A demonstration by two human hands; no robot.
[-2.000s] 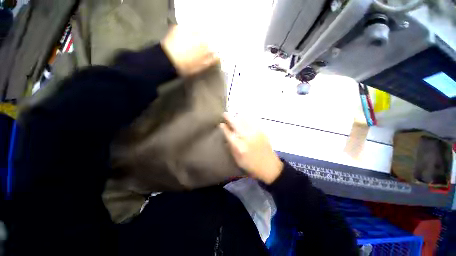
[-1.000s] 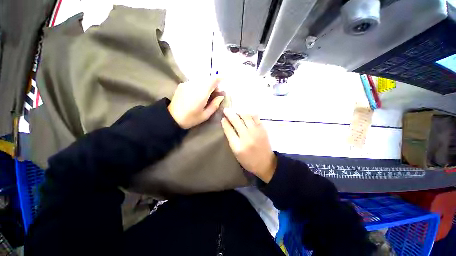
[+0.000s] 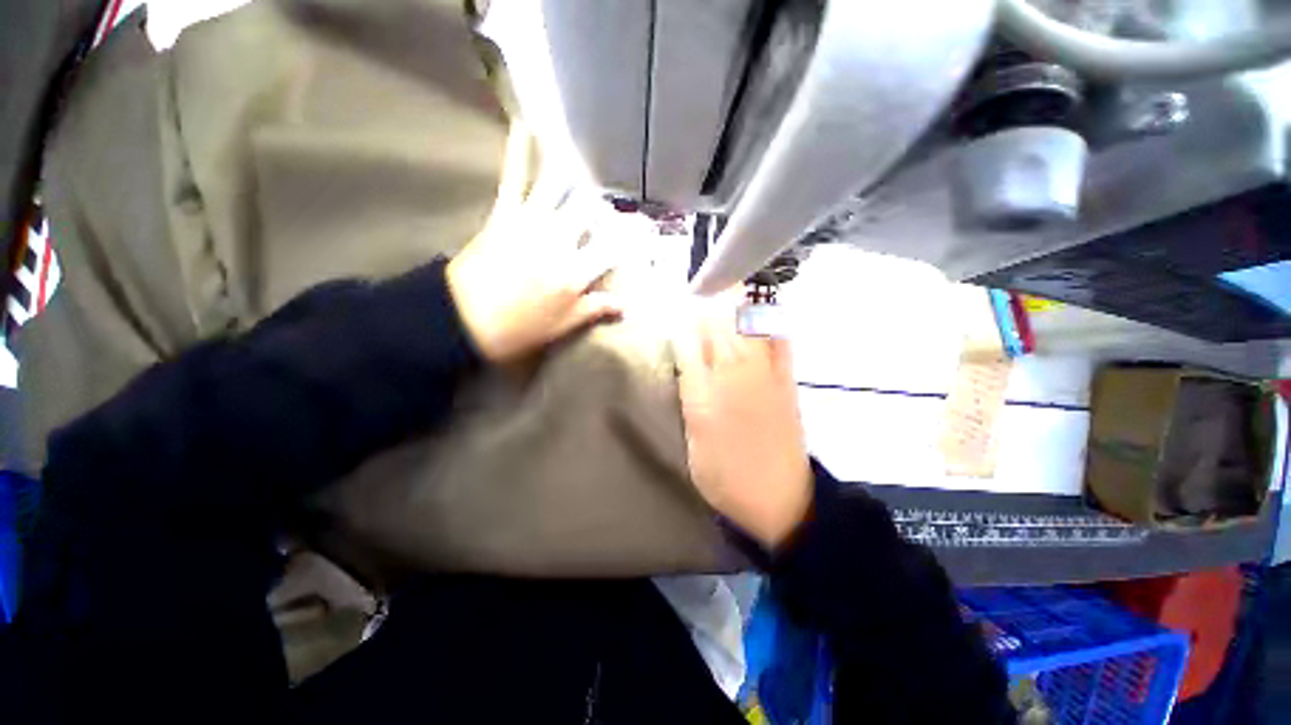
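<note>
An olive-brown garment panel point(image 3: 524, 482) lies over the table's left part and hangs over the front edge toward my lap. My left hand point(image 3: 531, 283) lies on the panel near the needle area, its fingertips washed out by glare. My right hand point(image 3: 743, 425) is at the panel's right edge, its fingers stretched toward the needle area. The cloth edge between the hands is lost in bright light. The sewing machine point(image 3: 850, 128) stands over the work; its presser foot and needle are partly hidden and cannot be made out clearly.
A tan strip point(image 3: 976, 414) lies right of my hand, with thin red and blue sticks point(image 3: 1011, 323) behind it. A cardboard box point(image 3: 1182, 445) holds dark cloth. A ruler strip point(image 3: 1012, 528) runs along the front edge. A blue basket point(image 3: 1083, 644) and red bin point(image 3: 1203, 623) are below.
My hands and the panel's edge have come closer to the machine's needle area. The view has moved nearer to the machine. The panel, earlier blurred in motion, now lies flatter under both hands.
</note>
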